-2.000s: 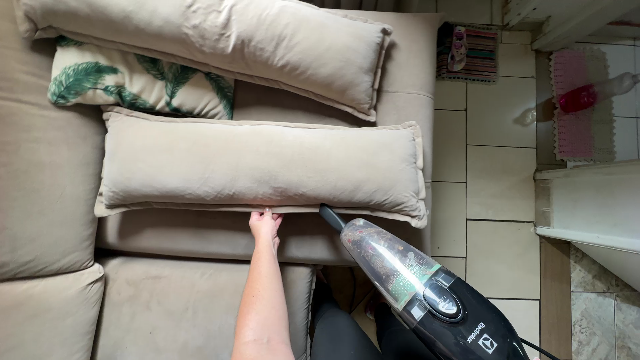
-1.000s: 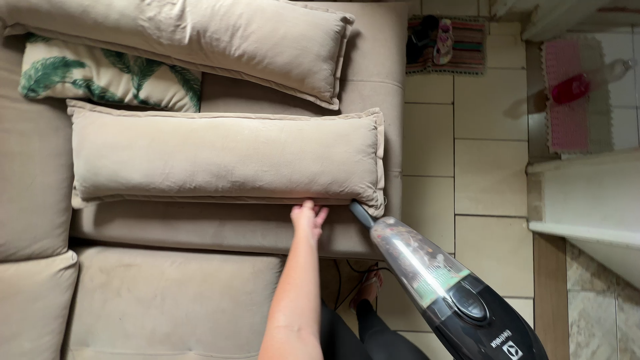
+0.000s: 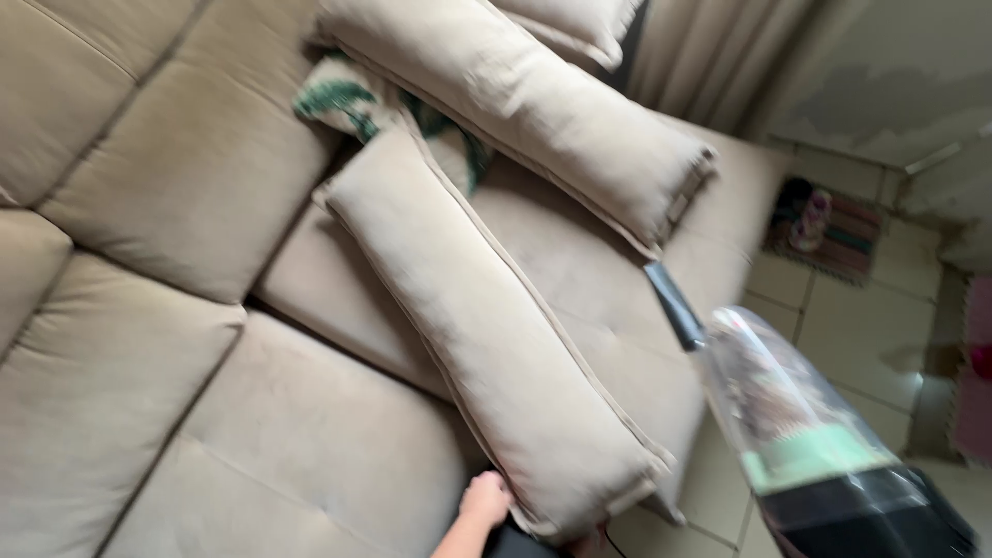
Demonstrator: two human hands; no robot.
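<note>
My left hand (image 3: 488, 497) grips the lower edge of a long beige cushion (image 3: 480, 318), near its corner at the bottom of the view. The cushion lies slanted across the sofa seat. A handheld vacuum cleaner (image 3: 806, 418) with a clear dust container and black body reaches in from the lower right. Its narrow grey nozzle (image 3: 674, 306) points up at the corner of a second long beige cushion (image 3: 535, 108). My right hand is out of view. The picture is blurred.
A leaf-patterned cushion (image 3: 349, 101) lies partly under the beige ones. The beige sofa (image 3: 325, 434) fills the left. On the tiled floor (image 3: 860, 341) at the right are a striped rug (image 3: 845, 240) with footwear on it and a pink mat (image 3: 973, 387). A curtain (image 3: 713, 54) hangs behind.
The nearer beige cushion has turned from lying level to a steep slant, its right end closer to me. The vacuum nozzle has left its lower edge. The view has swung and tilted.
</note>
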